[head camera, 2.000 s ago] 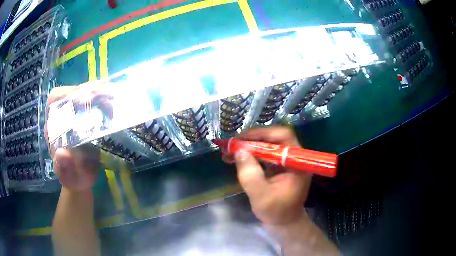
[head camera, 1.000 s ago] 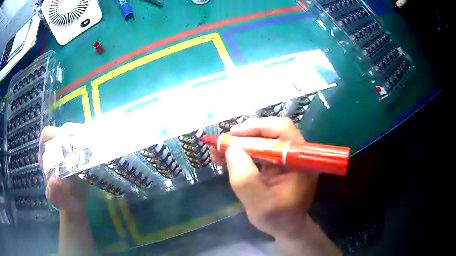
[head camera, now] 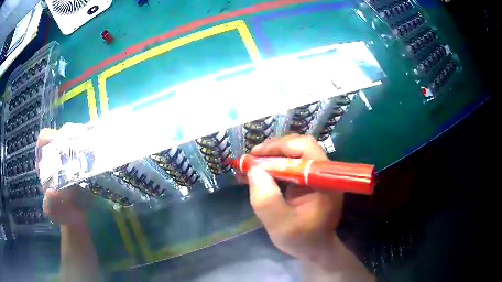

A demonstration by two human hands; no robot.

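Note:
A clear blister tray (head camera: 231,93) is tilted up in front of me, its upper part glaring white. Rows of small dark ring-like components (head camera: 213,151) show along its lower part. My left hand (head camera: 61,176) grips the tray's left end. My right hand (head camera: 294,204) holds a red marker pen (head camera: 330,175) in its fingertips, with the red tip at the lower part of a middle row. Whether the tip touches a component cannot be told.
A filled tray (head camera: 26,129) lies at the left, another (head camera: 421,41) at the far right with a small red mark. A red marker cap (head camera: 107,36) stands on the green mat (head camera: 176,60). A white fan (head camera: 77,12) and papers (head camera: 22,36) are at the upper left.
The view has shifted since the earlier frames. Compared with one second ago, the marker tip is lower along the middle row. Both hands keep their holds.

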